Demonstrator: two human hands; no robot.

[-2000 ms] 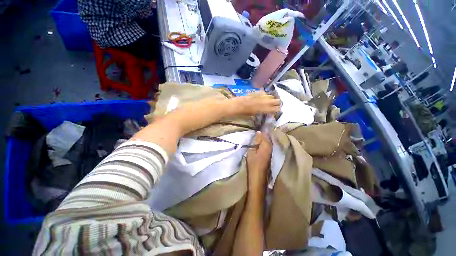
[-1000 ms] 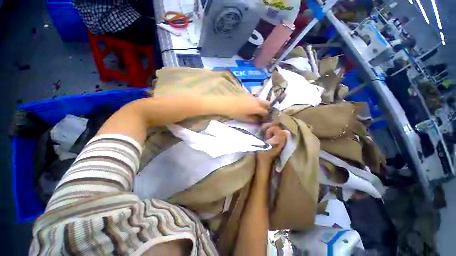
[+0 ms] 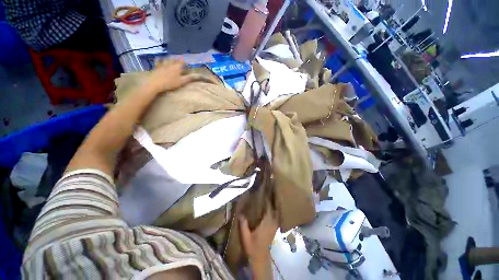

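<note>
Khaki garment panels [image 3: 290, 158] and white panels [image 3: 202, 147] lie gathered in one large bundle on the table. A dark tie strip [image 3: 253, 106] is around its narrow middle, and the ends fan out to both sides. A white strip [image 3: 221, 195] and dark cord ends lie across the front. My left hand [image 3: 170, 77] rests on the khaki cloth at the upper left, fingers spread. My right hand [image 3: 260, 234] is at the lower edge of the khaki cloth, fingers apart and slightly blurred, holding nothing visible.
A blue bin [image 3: 54, 128] with dark and pale pieces is at left, a red stool [image 3: 74, 76] behind it. Orange-handled scissors [image 3: 129, 16], a grey fan box [image 3: 192, 38] and a pink cylinder [image 3: 251, 33] are at the back. A white sewing machine [image 3: 339, 235] is lower right.
Both hands have left the bundle's middle: my left hand moved up and left, my right hand down. The dark tie now shows uncovered. The view has shifted right, showing more of the sewing machine.
</note>
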